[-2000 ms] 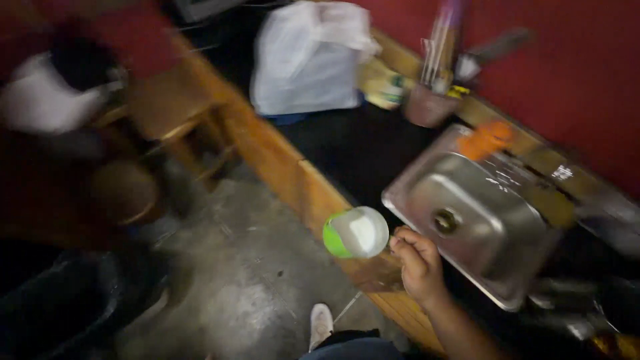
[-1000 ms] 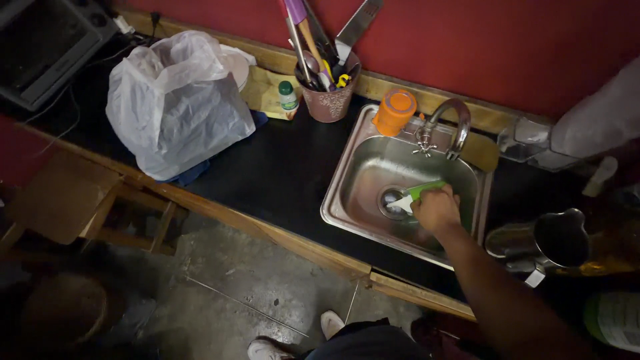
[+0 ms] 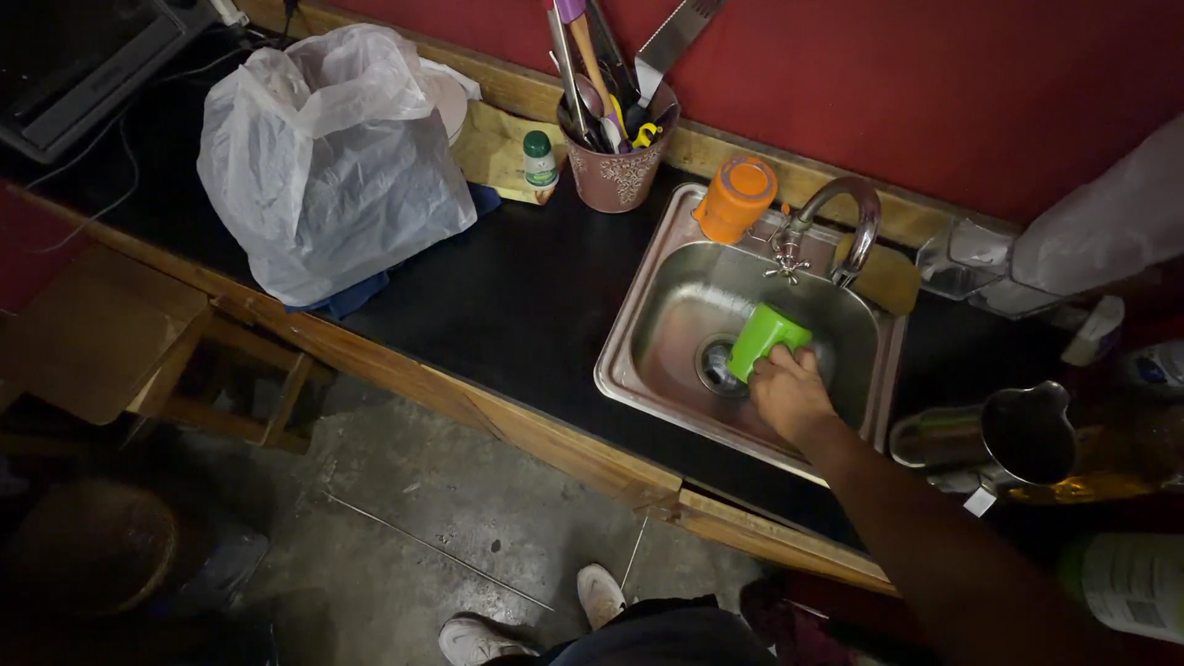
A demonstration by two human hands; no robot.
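Note:
My right hand [image 3: 791,393] grips a green plastic cup [image 3: 766,339] inside the steel sink [image 3: 678,294]. The cup lies tilted on its side, beside the drain [image 3: 721,366]. Behind it rises the curved chrome faucet [image 3: 856,208], with a cross-shaped handle [image 3: 787,268] at its base. An orange cup [image 3: 737,198] stands upside down on the sink's back left corner. My left hand is out of the frame.
Left of the sink are a utensil pot [image 3: 618,176], a small green-capped bottle [image 3: 539,159] and a white plastic bag [image 3: 342,176]. A metal pitcher [image 3: 1025,435] stands to the right. A wooden stool [image 3: 102,324] is at the lower left.
Two seconds ago my right hand held the cup in front of the sink, over the counter's edge; now both are in the basin. Since one second ago the cup has tilted, showing its green side.

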